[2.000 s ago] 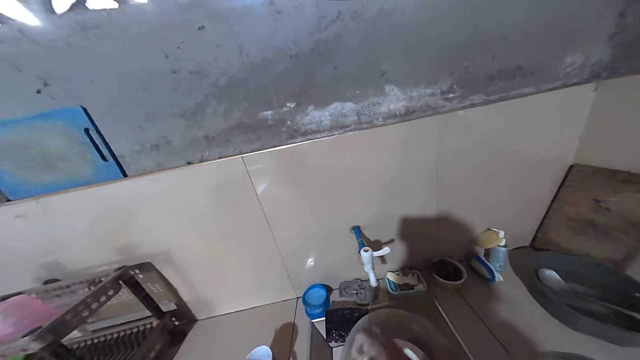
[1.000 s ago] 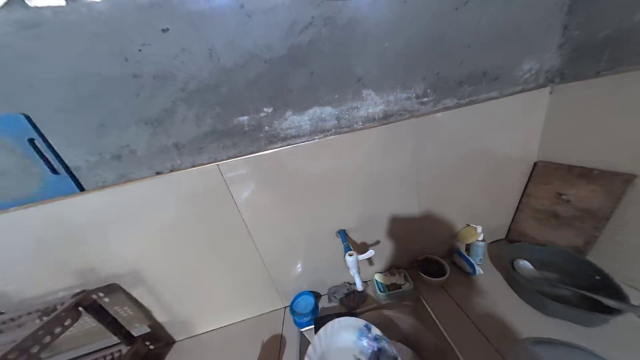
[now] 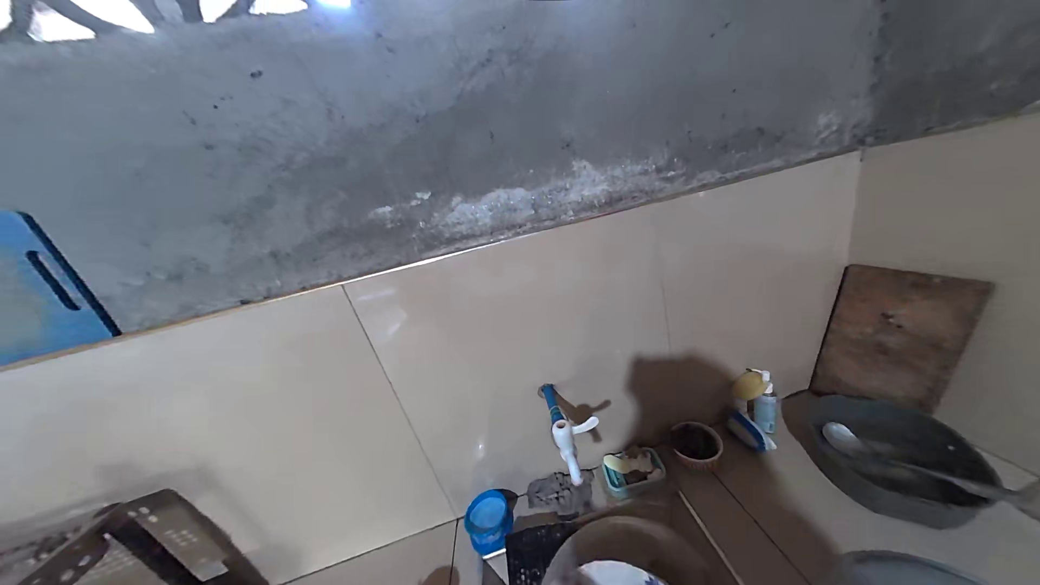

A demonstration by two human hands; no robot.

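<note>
Neither of my hands shows in the head view. At the bottom, a white plate with a blue pattern (image 3: 621, 572) lies partly inside a round basin (image 3: 642, 532), cut off by the frame's edge. Above it a white plastic faucet (image 3: 565, 443) on a blue pipe comes out of the tiled wall. To the basin's left stands a blue plastic container (image 3: 488, 520), with a grey cloth-like lump (image 3: 561, 493) between it and the soap dish. The small rectangular dish (image 3: 634, 473) holds a yellowish piece and something brown.
A small round bowl (image 3: 696, 445), a blue-and-white brush (image 3: 751, 431) and a pump bottle (image 3: 765, 412) stand along the wall. At right are a dark wide basin (image 3: 894, 496) with a ladle (image 3: 934, 474) and a wooden board (image 3: 902, 333). A brown plastic rack (image 3: 183, 528) and a blue cutting board (image 3: 49, 296) are at left.
The patterned plate, raised over the basin one second ago, is now lower and mostly out of the frame. The view has shifted, bringing more of the right side in.
</note>
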